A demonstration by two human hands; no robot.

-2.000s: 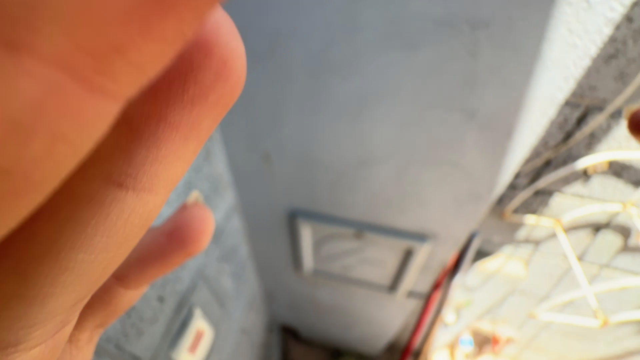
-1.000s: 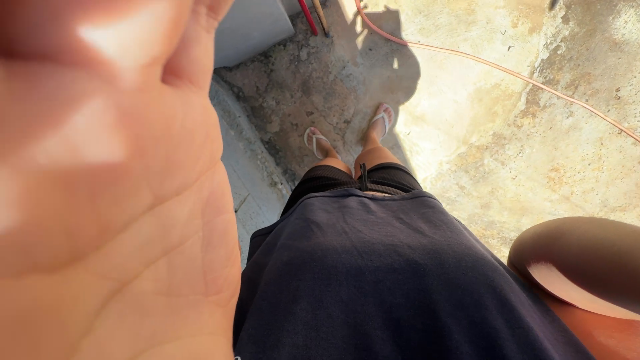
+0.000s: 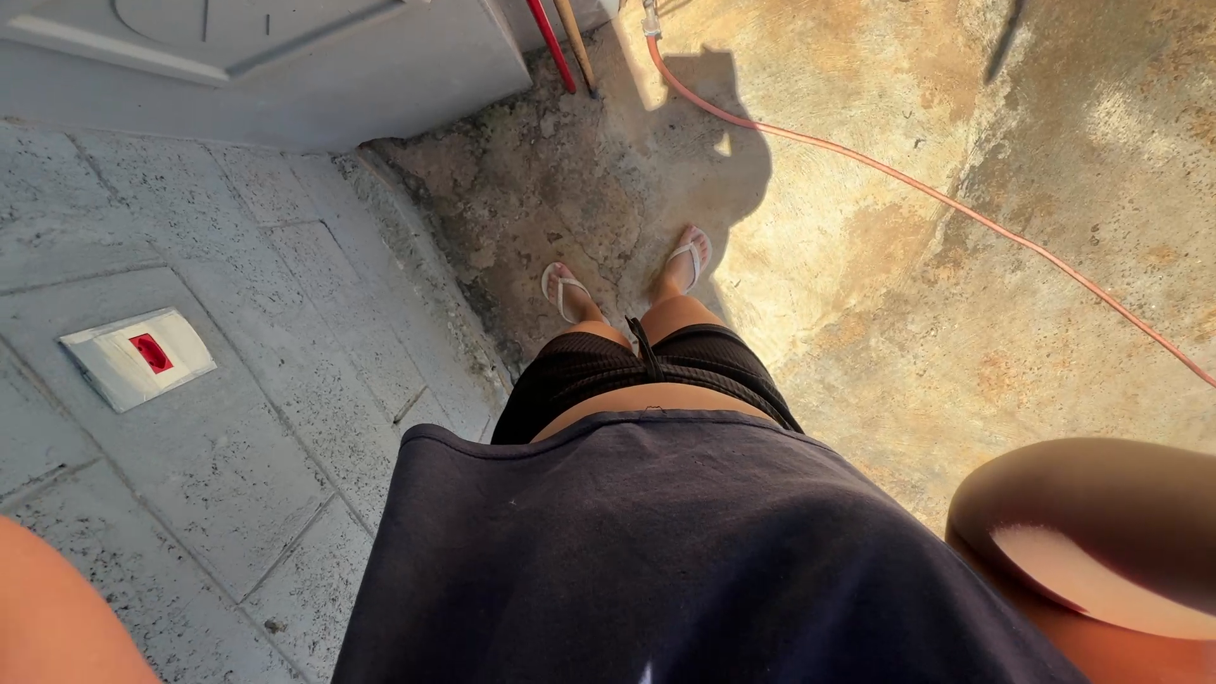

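Neither my left hand nor my right hand shows. Blurred bare skin (image 3: 62,617), part of an arm or shoulder, fills the lower left corner. At the lower right is a large blurred rounded brown shape (image 3: 1073,503) with bare skin beneath it; I cannot tell what part it is. My dark sleeveless top (image 3: 646,541) hangs over black shorts (image 3: 665,366) with a drawstring. Below them my feet stand apart on the floor in white flip-flops (image 3: 567,290).
A grey block wall (image 3: 285,408) with a white socket plate (image 3: 123,347) and red outlet runs along the left. A grey panelled surface (image 3: 380,85), a red pole (image 3: 553,47) and a wooden pole (image 3: 575,47) are ahead. An orange hose (image 3: 883,171) crosses the concrete floor (image 3: 855,256).
The hand that was close to the camera on the left has left the view. The view swung down from the grey surface to my body and feet, then shifted left to show the wall socket.
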